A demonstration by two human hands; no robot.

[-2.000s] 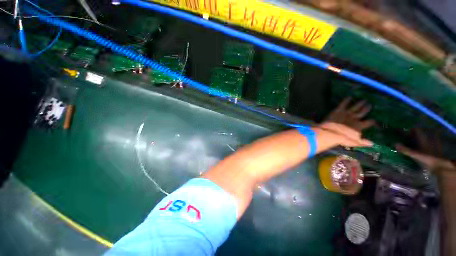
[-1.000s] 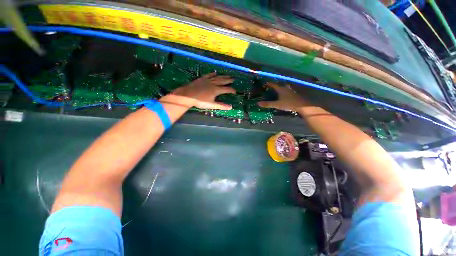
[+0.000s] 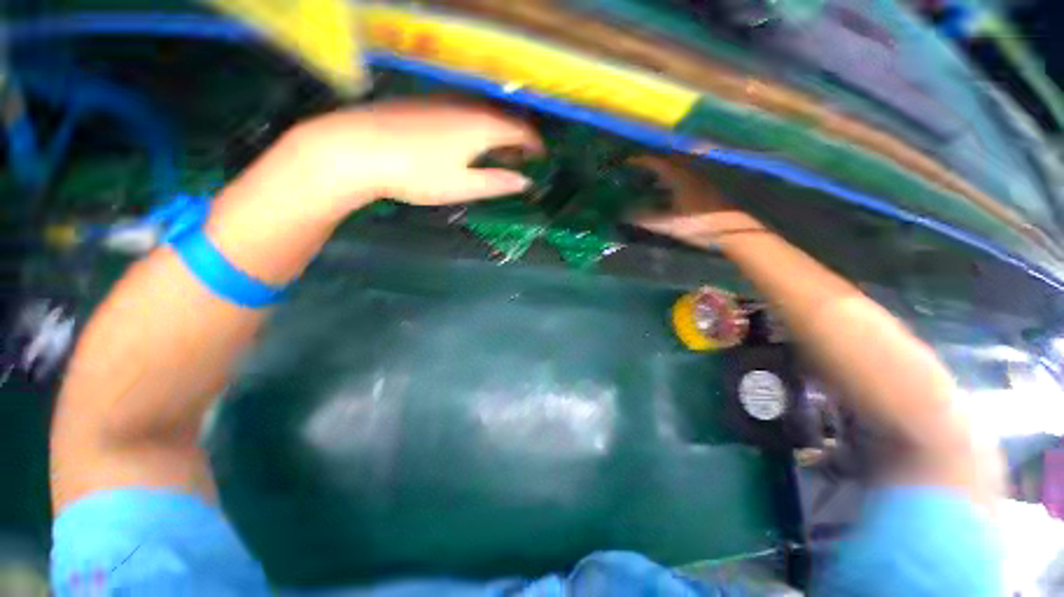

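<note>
The picture is blurred. Green circuit boards point(image 3: 580, 244) lie in the dark channel beyond the mat, between and just below my hands. My left hand point(image 3: 438, 152) is over the channel left of them, with thumb and fingers apart and nothing visible in the gap. A blue band point(image 3: 222, 259) is on my left wrist. My right hand point(image 3: 688, 208) reaches into the channel from the right, its thumb and fingers facing my left hand. Blur and shade hide whether its fingertips touch or hold a board.
A yellow-amber tub point(image 3: 707, 318) with silvery bits stands on the green mat point(image 3: 467, 490), below my right hand. A black fan point(image 3: 763, 394) with a pale round label is nearer me. A blue cord point(image 3: 793, 173) runs along the channel beside the yellow label point(image 3: 525, 64).
My hands have stayed over the channel. My left forearm has swung left in view, and its hand is up close to the rail. The two nearest boards now lie angled, with a notch between them.
</note>
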